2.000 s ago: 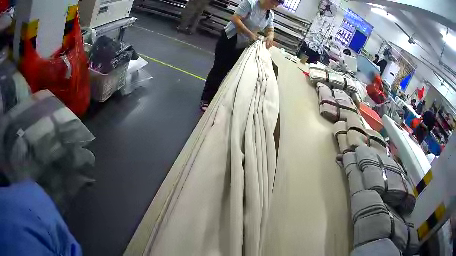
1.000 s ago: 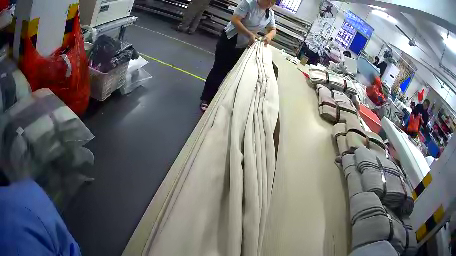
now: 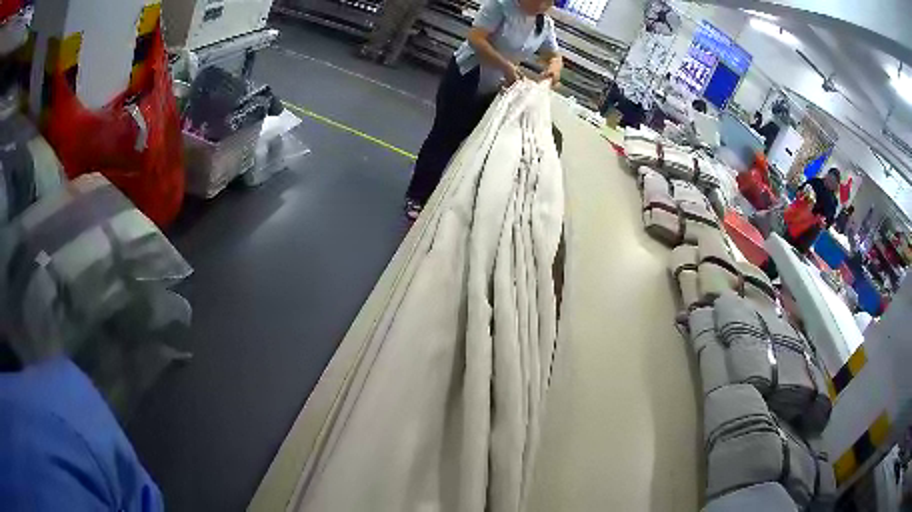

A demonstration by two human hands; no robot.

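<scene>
A long beige curtain panel [image 3: 440,330] lies in lengthwise folds along the cream-topped table [image 3: 620,370], running from the bottom edge to the far end. A person [image 3: 490,70] stands at the far left end and holds the gathered top of the panel with both hands. A thin dark brown strip shows along the panel's right side. Neither of my hands is in the picture; only my blue sleeve or clothing [image 3: 70,440] shows at the lower left.
Tied finished bundles [image 3: 745,440] line the table's right side. Bagged bundles [image 3: 95,250], a red plastic bag [image 3: 125,130] and a basket [image 3: 220,155] stand at the left. A striped pillar [image 3: 865,400] is at the right, with grey floor [image 3: 270,290] left of the table.
The other person's hands have shifted slightly right with the panel's top, and its folds have moved a little. Another person in the right background has moved. The whole view has shifted slightly.
</scene>
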